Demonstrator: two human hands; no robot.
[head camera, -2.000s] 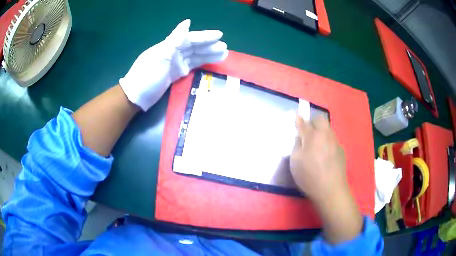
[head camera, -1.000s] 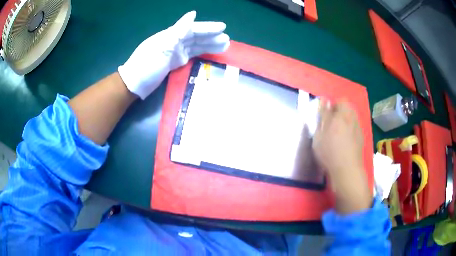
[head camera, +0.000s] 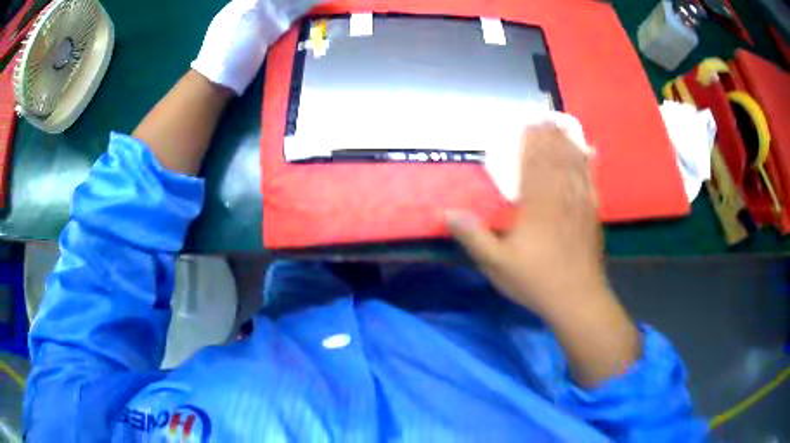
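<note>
A display panel (head camera: 416, 86) with a silvery face and black border lies on a red foam pad (head camera: 372, 208). White tabs sit on its far edge and a yellow-orange bit at its far left corner. My right hand (head camera: 550, 216) is bare and slightly blurred. It holds a white wipe (head camera: 507, 160) under its fingers at the panel's near right corner, with the thumb spread over the pad. My left hand (head camera: 238, 43), in a white glove, rests at the pad's far left corner. Its fingertips are cut off by the top edge, and it shows nothing held.
A cream fan (head camera: 65, 56) stands at the far left. At the right are a translucent bottle (head camera: 667, 36), a crumpled white cloth heap (head camera: 690, 143) and a red and yellow tape dispenser (head camera: 736, 130). A round white tub (head camera: 199, 303) is below the table edge.
The view has tilted down, so the bench sits higher in the picture. My right hand has moved with the wipe from the panel's right part to its near right corner. My left hand stays by the pad corner.
</note>
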